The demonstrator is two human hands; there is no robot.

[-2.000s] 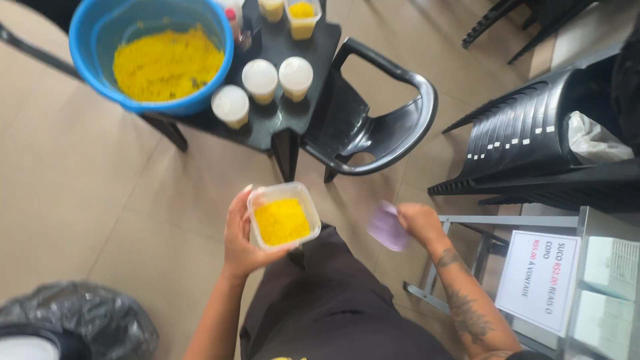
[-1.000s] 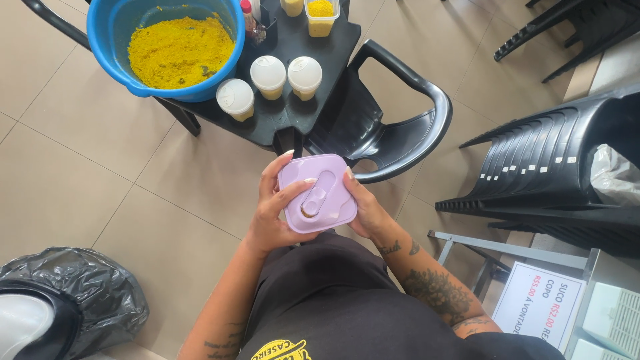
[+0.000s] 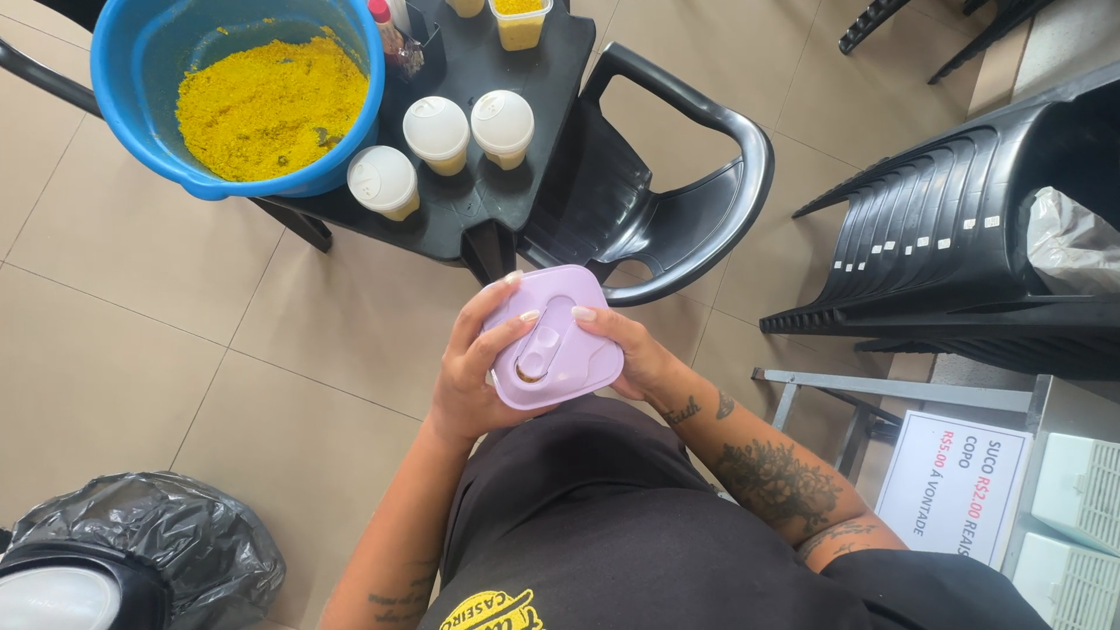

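Observation:
Both hands hold a plastic container by its purple lid (image 3: 573, 359) in front of my body. My left hand (image 3: 481, 367) grips the left side, fingers over the top. At the right side, my right hand (image 3: 630, 350) has its thumb on the lid, its other fingers mostly hidden beneath. The container's body and contents are mostly hidden. Beyond, a blue plastic tub (image 3: 374, 96) of yellow crumbly food (image 3: 271, 109) rests at the black table's (image 3: 464, 214) left. Beside the tub stand several lidded shakers (image 3: 437, 129). An open square container (image 3: 521, 26) with yellow food is farther back.
A black plastic armchair (image 3: 700, 219) stands against the table's right side. Stacked black chairs (image 3: 927, 219) are at the right, above a metal frame (image 3: 901, 385) with a printed sign (image 3: 954, 490). A bin with a black bag (image 3: 219, 542) sits at lower left.
Two seconds ago my left hand held the container with yellow food uncovered and my right hand held the purple lid apart. Now the lid is on the container and both hands hold it.

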